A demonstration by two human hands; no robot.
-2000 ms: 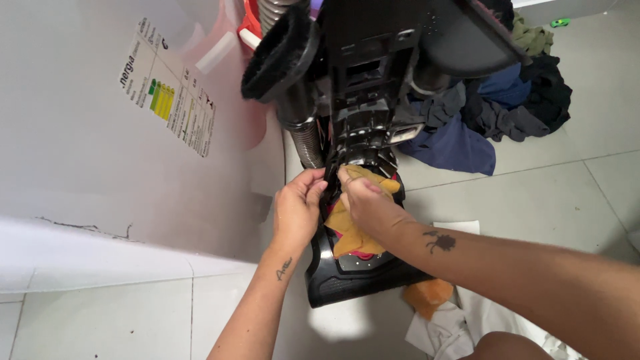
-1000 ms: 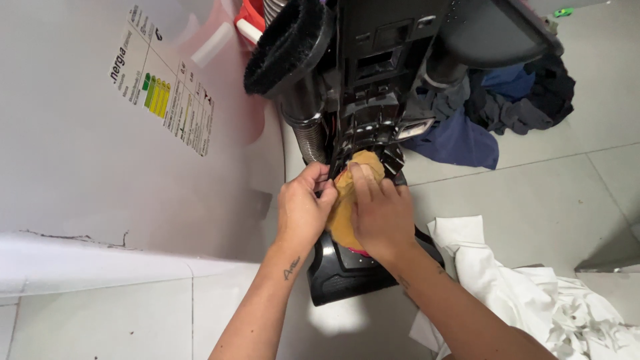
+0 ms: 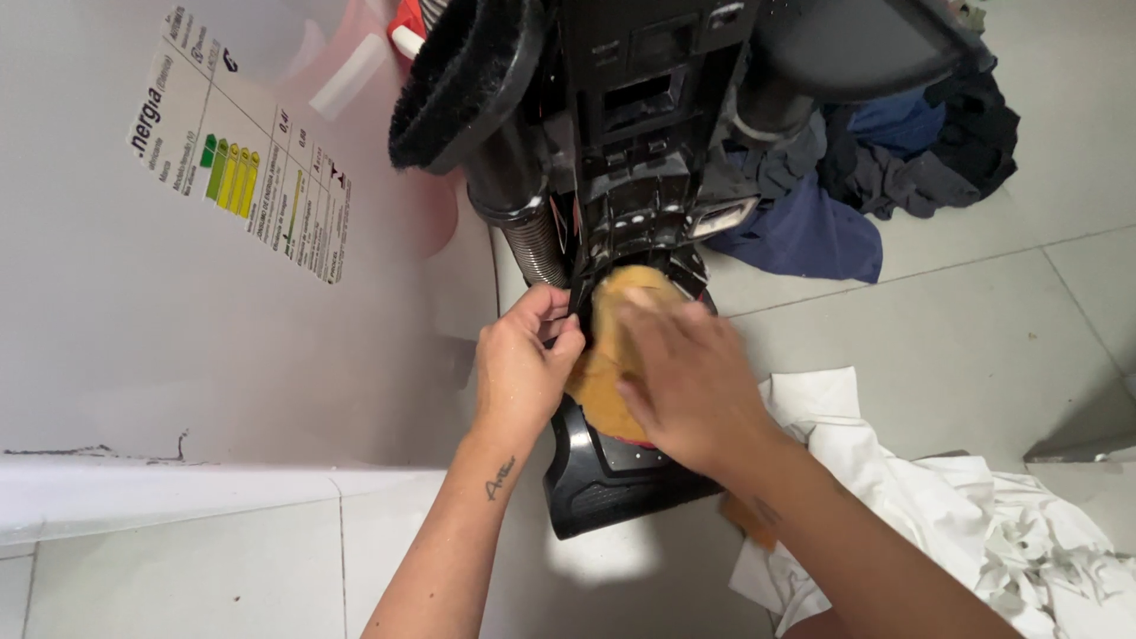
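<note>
A black upright vacuum cleaner [image 3: 657,160] stands in the middle of the view, its floor head [image 3: 603,497] on the tiles. My right hand [image 3: 692,373], blurred, presses a yellow-orange cloth [image 3: 612,399] against the part just above the floor head. The fingertips of my left hand [image 3: 532,355] pinch the left edge of that same part; what lies between them is too small to tell. Left of the body are a black brush attachment [image 3: 470,80] and a ribbed grey hose [image 3: 532,244].
A white appliance panel [image 3: 266,355] with an energy label [image 3: 240,169] fills the left side. Dark clothes [image 3: 816,231] lie on the floor at the upper right, white cloths [image 3: 923,497] at the lower right. Something red and white [image 3: 408,31] is behind the brush.
My right hand has spread flatter over the cloth, which was more bunched two seconds ago. My left hand has stayed at the left edge of the vacuum cleaner.
</note>
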